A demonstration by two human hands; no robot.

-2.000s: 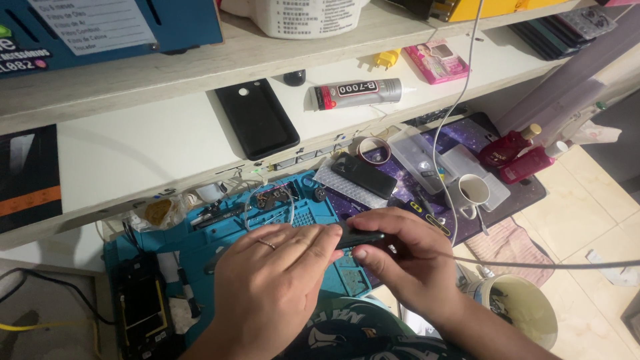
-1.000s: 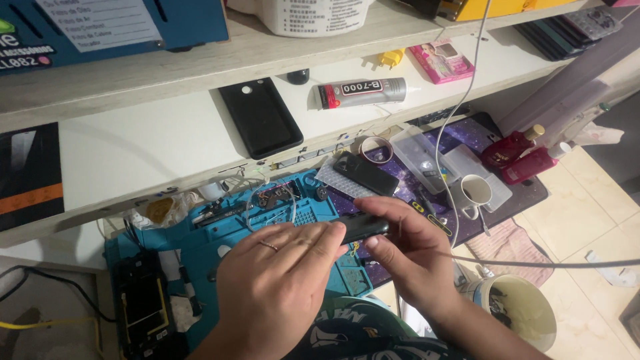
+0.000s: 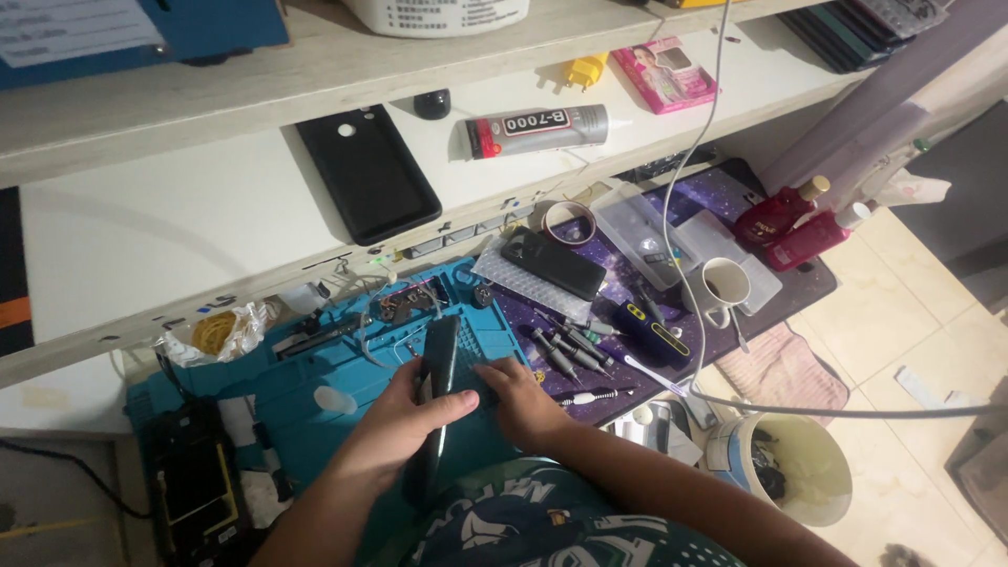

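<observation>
A dark smartphone (image 3: 442, 354) stands nearly on edge over the blue silicone repair mat (image 3: 303, 402). My left hand (image 3: 417, 413) grips it, with the thumb across its near side. Just right of the phone is my right hand (image 3: 516, 394), its fingers pointing at the phone's far side; whether they touch it is hidden. An opened phone's circuit board (image 3: 408, 303) lies in the mat's upper part. On the purple mat (image 3: 630, 394), several screwdrivers (image 3: 579, 350) lie beside a dark blue electric screwdriver (image 3: 652, 331). Another black phone (image 3: 554, 264) rests on bubble wrap.
The shelf (image 3: 157, 236) holds a black phone case (image 3: 370, 173), a B-7000 glue tube (image 3: 539, 130) and a yellow plug adapter (image 3: 584, 71). A mug (image 3: 720, 287) and red bottles (image 3: 780, 211) stand at right. A grey cable (image 3: 673, 205) crosses the view above a bin (image 3: 807, 472).
The phone has turned from lying across between both hands to nearly upright in my left hand. My right hand has moved left and down, beside the phone.
</observation>
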